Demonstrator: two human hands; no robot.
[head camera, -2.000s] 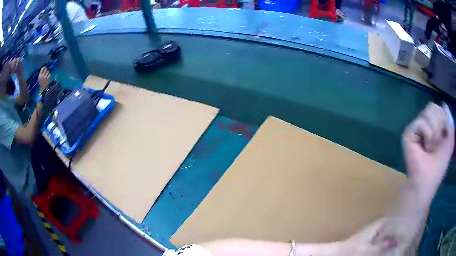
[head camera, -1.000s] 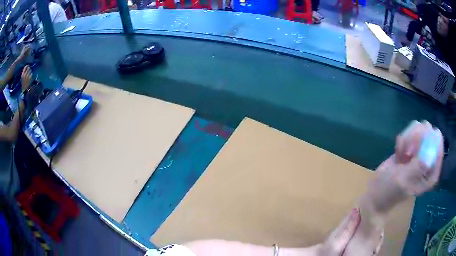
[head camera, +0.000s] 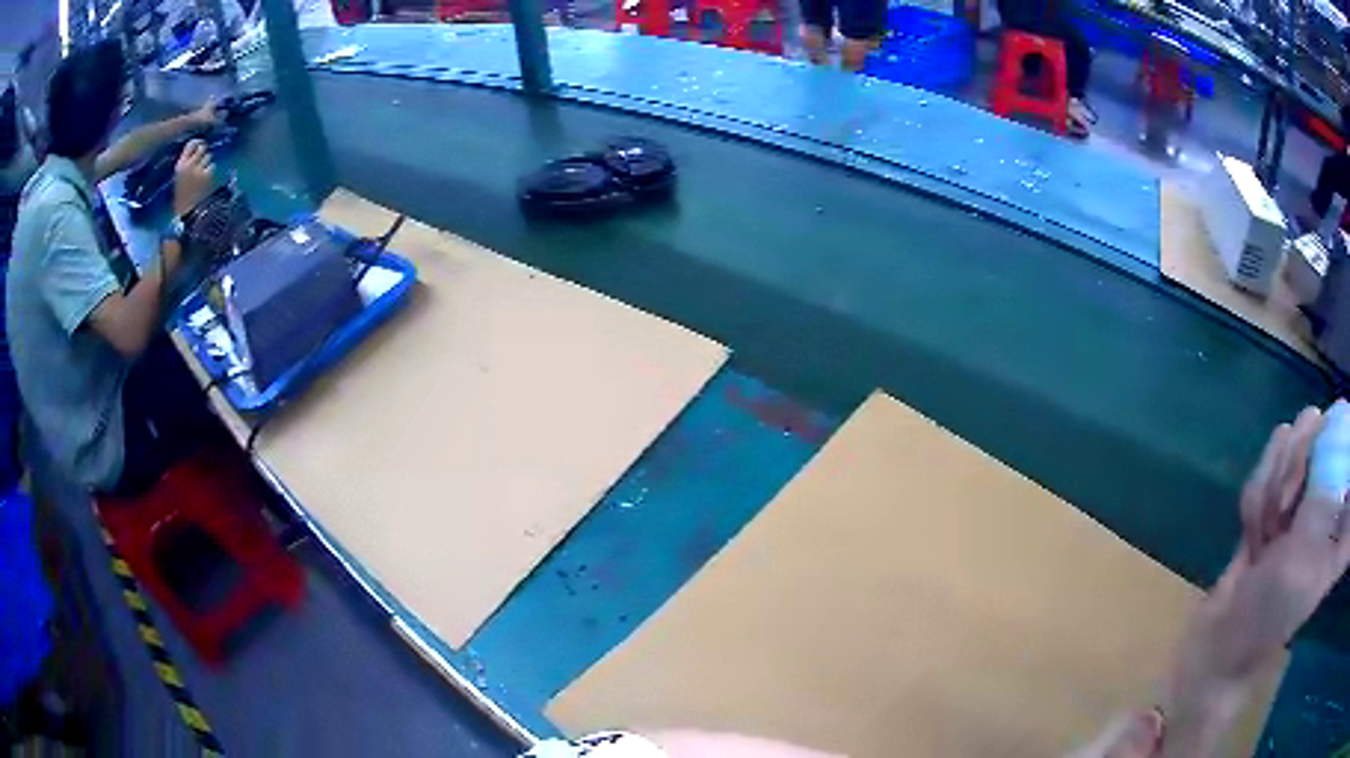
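Note:
My right hand (head camera: 1295, 511) is raised at the right edge, partly cut off, with nothing visible in it. A pale blue-white wrap shows on one digit. My left forearm crosses the bottom edge. My left hand (head camera: 1133, 735) lies against my right forearm, mostly cut off by the bottom edge, so its grip is unclear. A bare tan cardboard sheet (head camera: 903, 592) lies under my arms on the teal bench. Black folded headphones (head camera: 600, 178) lie on the dark green conveyor belt (head camera: 888, 296), well beyond my hands.
A second cardboard sheet (head camera: 496, 385) lies left, with a blue tray (head camera: 341, 348) holding a dark grey device. A person (head camera: 89, 296) works at far left, near a red stool (head camera: 207, 555). A white box-shaped instrument (head camera: 1247, 230) stands across the belt.
The view has swung left, so the bench and headphones appear further right. My right hand has gone from curled to fingers more extended. My left hand stays at my right forearm.

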